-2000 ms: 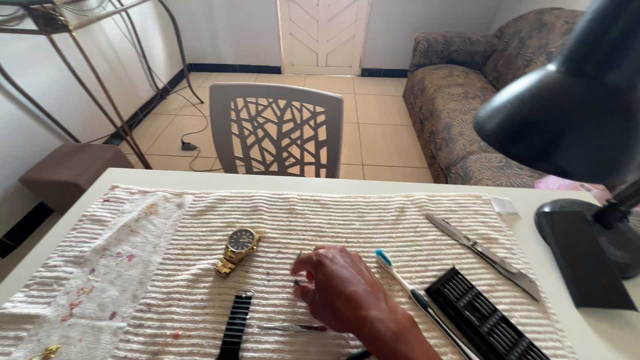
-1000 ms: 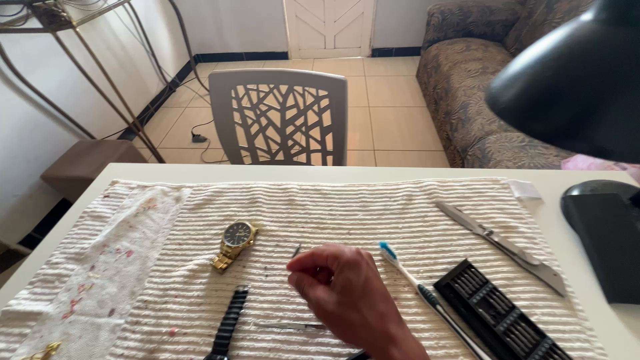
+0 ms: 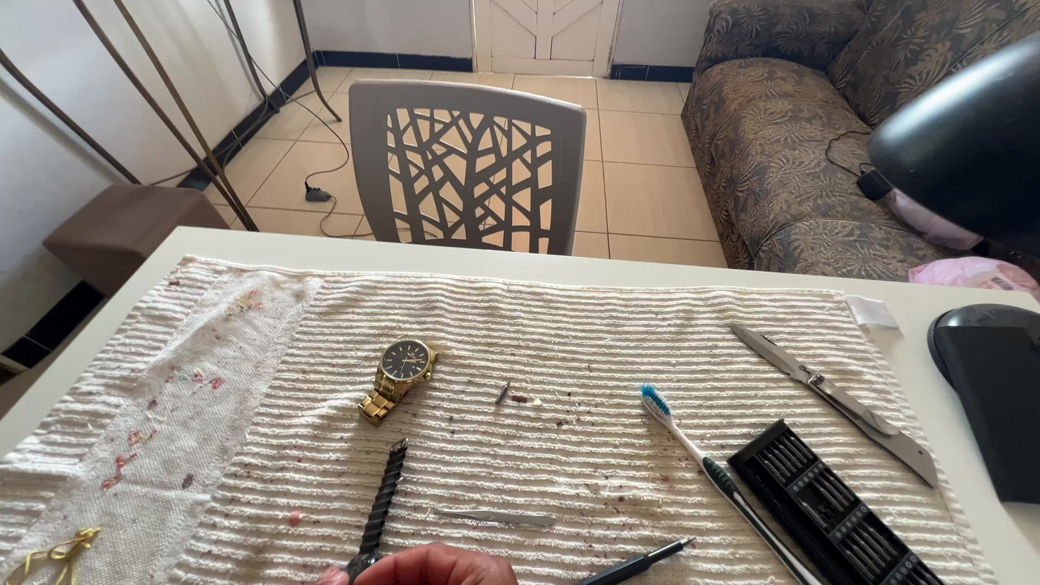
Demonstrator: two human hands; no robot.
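My right hand (image 3: 435, 566) is at the bottom edge, mostly cut off, its fingers around the case of a black-strapped wristwatch (image 3: 382, 508). The strap points up and away over the ribbed towel. My left hand is not in view. Above lies a gold wristwatch (image 3: 406, 360) with a dark dial. A small dark metal piece (image 3: 503, 393) and a brownish fragment (image 3: 520, 399) lie on the towel right of it. Metal tweezers (image 3: 500, 517) lie just beyond my hand; a black precision screwdriver (image 3: 642, 562) is to the right.
A toothbrush (image 3: 691, 451), a case of screwdriver bits (image 3: 829, 504) and a folding knife (image 3: 837, 398) lie at right. A black desk lamp (image 3: 967, 138) overhangs that side. Gold-coloured strips (image 3: 61, 555) are at lower left. A chair (image 3: 467, 162) stands behind the table (image 3: 487, 264).
My right hand has moved from the middle of the towel down to the black-strapped watch. The small dark metal piece, earlier beside my fingertips, now lies apart from them.
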